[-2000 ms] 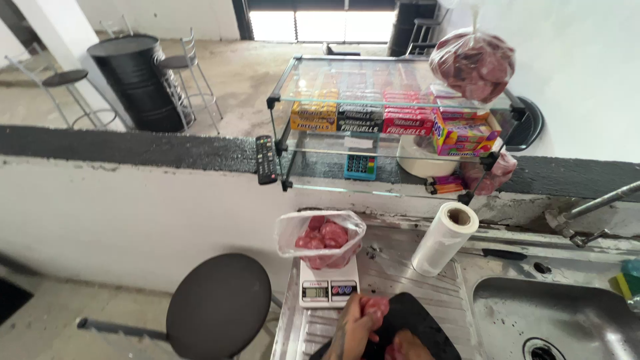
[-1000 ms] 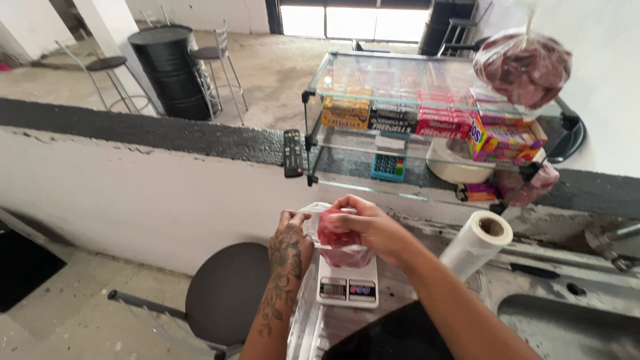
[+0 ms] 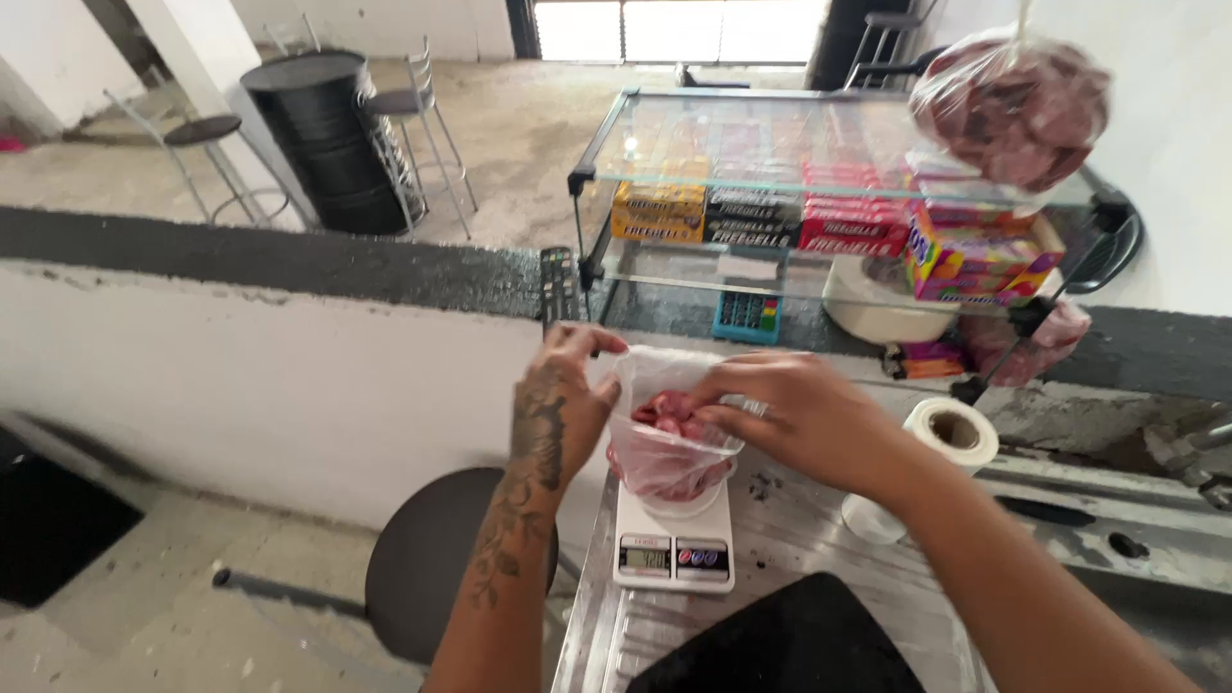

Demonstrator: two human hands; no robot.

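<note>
A clear plastic bag of raw meat pieces rests on a white digital kitchen scale, whose display is lit. My left hand, on a tattooed forearm, pinches the bag's rim at its left side. At the right side of the bag's mouth is my right hand, its fingertips at the rim beside the meat; whether they grip the rim or a piece of meat is unclear. Below the scale lies a black board or tray, partly out of frame.
A roll of plastic bags stands right of my right hand, near a sink. Behind are a glass display case with candy boxes, a remote control and a blue calculator-like device. Bagged meat hangs above. A round stool is lower left.
Two seconds ago my hands were over the black board, with meat in one; by one second ago both were at the bag. Since then my right hand has shifted to the bag's right rim.
</note>
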